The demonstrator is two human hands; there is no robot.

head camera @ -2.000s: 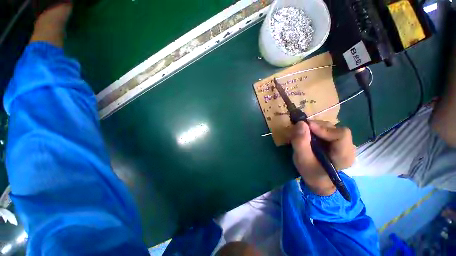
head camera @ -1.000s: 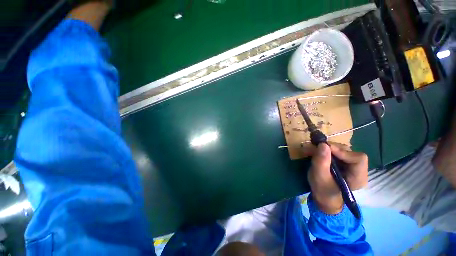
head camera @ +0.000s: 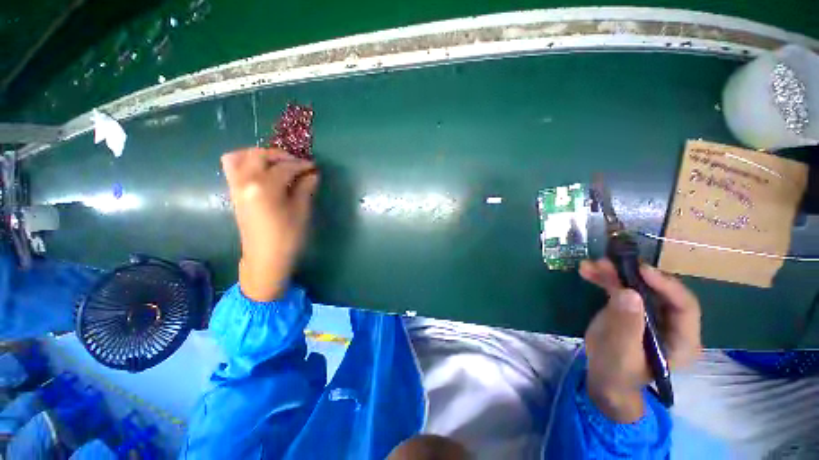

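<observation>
My right hand point(head camera: 633, 328) holds the black soldering iron point(head camera: 639, 310), its tip pointing up just right of a green circuit board point(head camera: 565, 228). The board lies flat on the dark green bench and has a silvery-white area. My left hand point(head camera: 269, 202) is at the lower edge of a heap of tiny dark red parts point(head camera: 295, 128). Its fingertips are close together and slightly blurred; whether they pinch a part cannot be seen. The solder wire point(head camera: 727, 247) runs across the cardboard pad point(head camera: 732, 214), which has rows of small dark bits.
A white tub point(head camera: 763, 99) of silvery bits stands at the upper right. A pale rail point(head camera: 404, 56) runs along the bench's far side. A black fan point(head camera: 135, 314) is at the lower left. A white scrap point(head camera: 110, 132) lies upper left, and a small white piece point(head camera: 494, 199) mid-bench.
The view has shifted left. My left hand has come back from beyond the rail to the red heap. The circuit board now lies on the bench. The iron has moved from the cardboard to beside the board.
</observation>
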